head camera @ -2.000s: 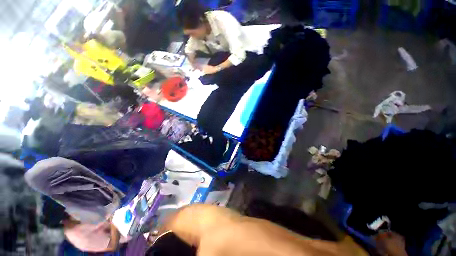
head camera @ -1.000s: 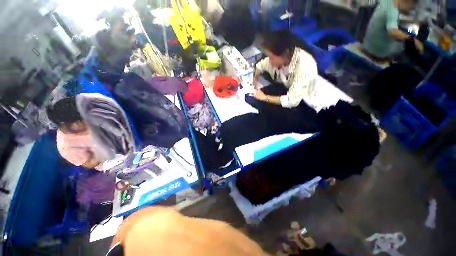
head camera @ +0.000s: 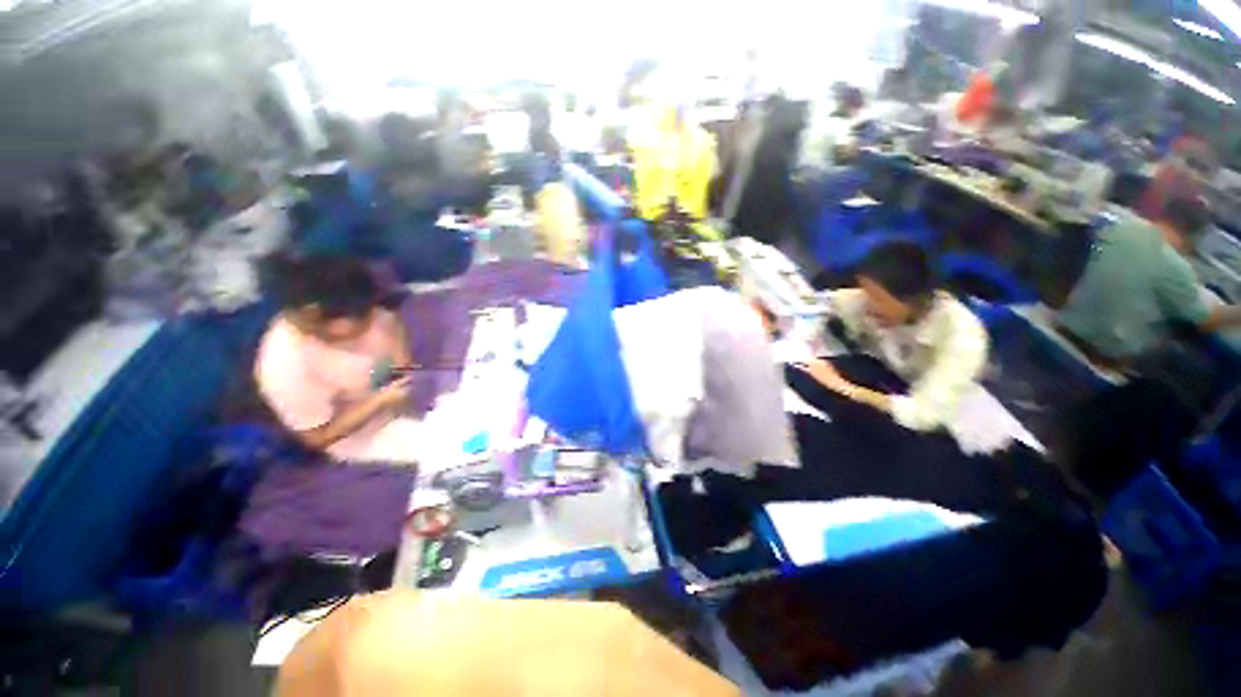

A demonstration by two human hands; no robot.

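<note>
Neither of my hands can be made out. A blurred orange-peach shape fills the bottom centre; I cannot tell if it is my arm or cloth. Beyond it is a white sewing table with a blue JACK label. A purple basket sits on it. Blue cloth and white-grey cloth hang above it. Purple pieces lie by a person in pink. Black pieces cover the table of a person in a pale shirt.
A lined bin with a pale covering stands at the lower right. A blue crate is on the far right, near a person in green. A blue panel runs along the left. Rows of stations fill the back.
The view has swung left and up. The JACK table and pink-shirted person are now nearer the middle, the pale-shirted person is further right, and blue and white-grey hanging cloths now show in the centre.
</note>
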